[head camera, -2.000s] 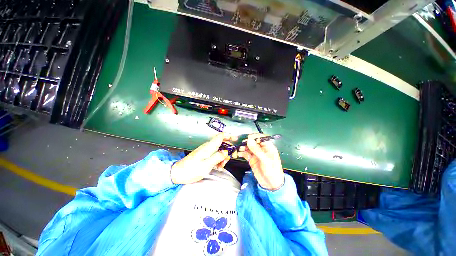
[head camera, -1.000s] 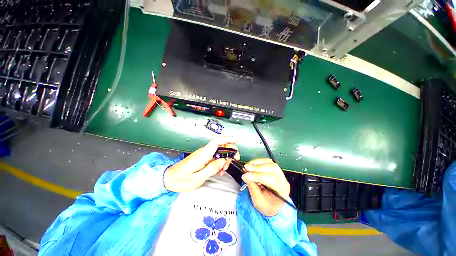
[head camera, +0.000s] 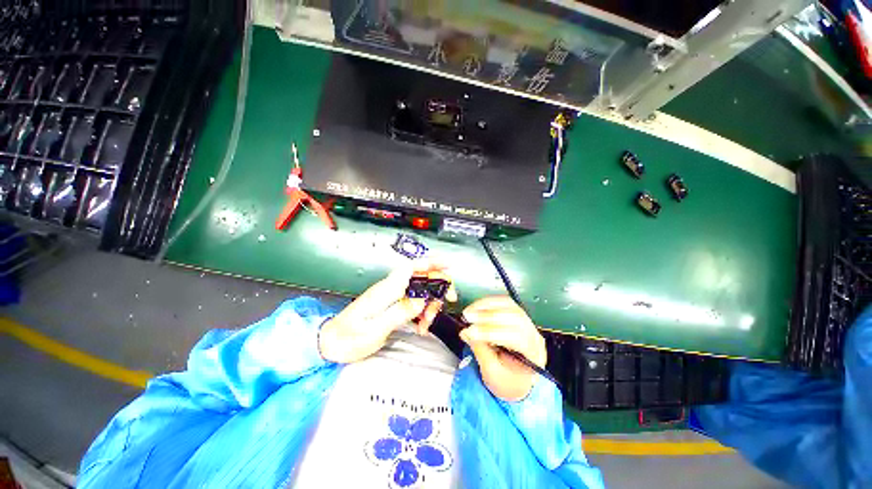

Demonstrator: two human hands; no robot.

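Observation:
My left hand (head camera: 368, 320) holds a small dark electronic module (head camera: 427, 288) between its fingers, just over the bench's front edge. My right hand (head camera: 504, 346) is close on its right and grips dark, thin tweezers (head camera: 521, 359); their tip near the module is hard to make out. A small pale frame (head camera: 410, 246) lies flat on the green bench in front of the black fixture machine (head camera: 430, 134). Three more dark modules (head camera: 648, 202) lie loose at the right of the bench.
Red-handled side cutters (head camera: 304, 202) lie left of the machine. A black cable (head camera: 499, 269) runs to the bench edge. Black blister trays (head camera: 62, 143) stand at the left and more (head camera: 832, 258) at the right. A clear guard (head camera: 468, 48) hangs behind. A blue sleeve (head camera: 784, 401) shows at lower right.
Since two seconds ago both hands have moved down slightly and the right hand has turned, its tweezers now slanting down to the right. In the last second the right hand has barely moved.

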